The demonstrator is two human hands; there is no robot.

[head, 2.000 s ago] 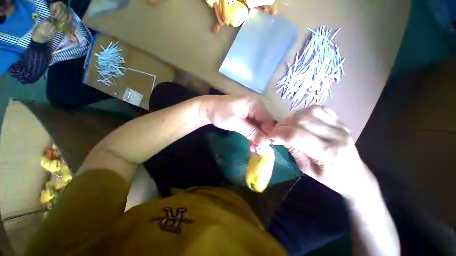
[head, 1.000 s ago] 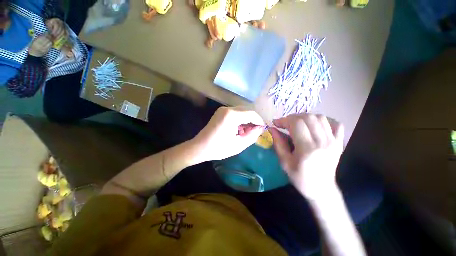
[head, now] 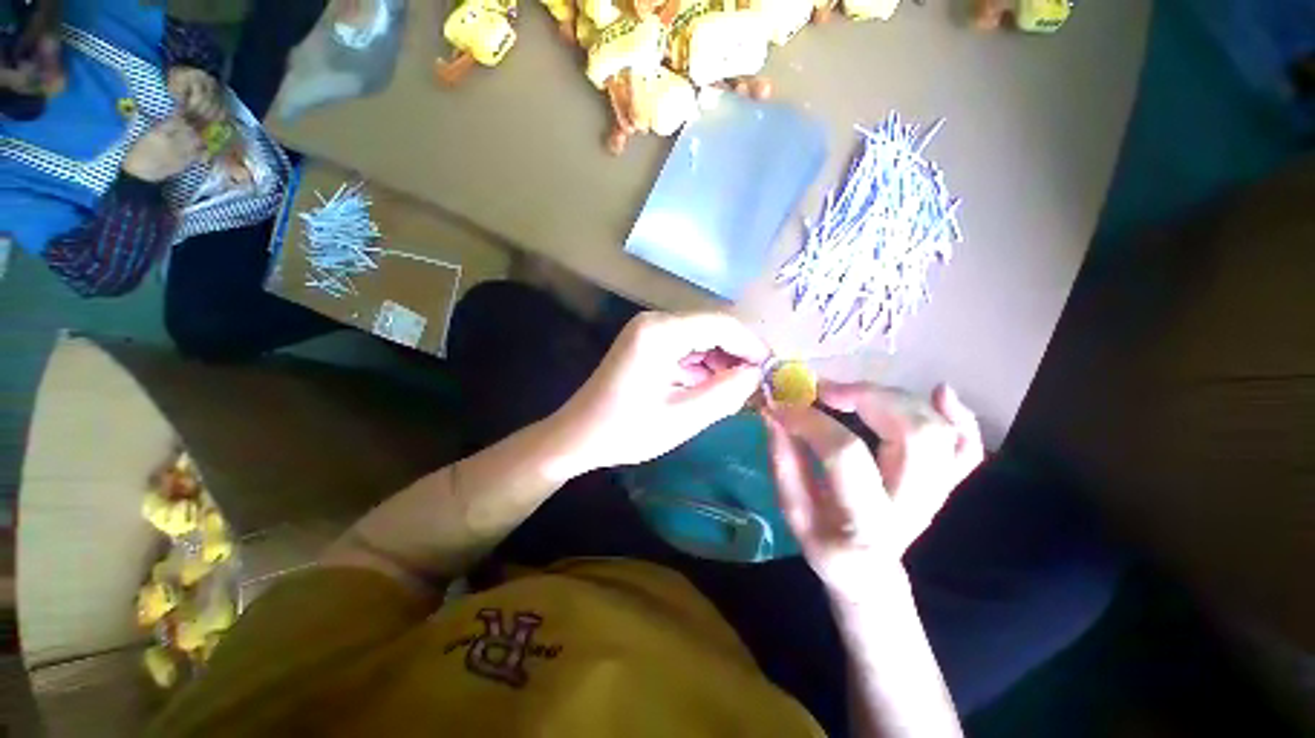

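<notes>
A yellow plush toy [head: 793,384] shows between my two hands above my lap. My left hand [head: 671,382] pinches at the toy's left side with thumb and fingertips. My right hand [head: 865,469] has its fingers around the toy's right and lower side. The bag film and a tie at the neck are too small to tell clearly. On the cardboard work surface [head: 555,195] lie a flat stack of poly bags [head: 733,195], a fanned pile of white twist ties [head: 875,238] and a heap of loose yellow plush toys [head: 692,51].
A large open carton [head: 90,476] with bagged yellow toys [head: 185,562] stands at my left. A small closed carton [head: 418,274] holds another pile of ties [head: 341,238]. A seated person [head: 137,159] in blue and checks works at upper left. Clear film [head: 346,58] lies on the table.
The toy hung below my hands at first; it now sits between my fingertips. My right hand has turned and its fingers have moved onto the toy. The view has shifted, showing more of the toy heap.
</notes>
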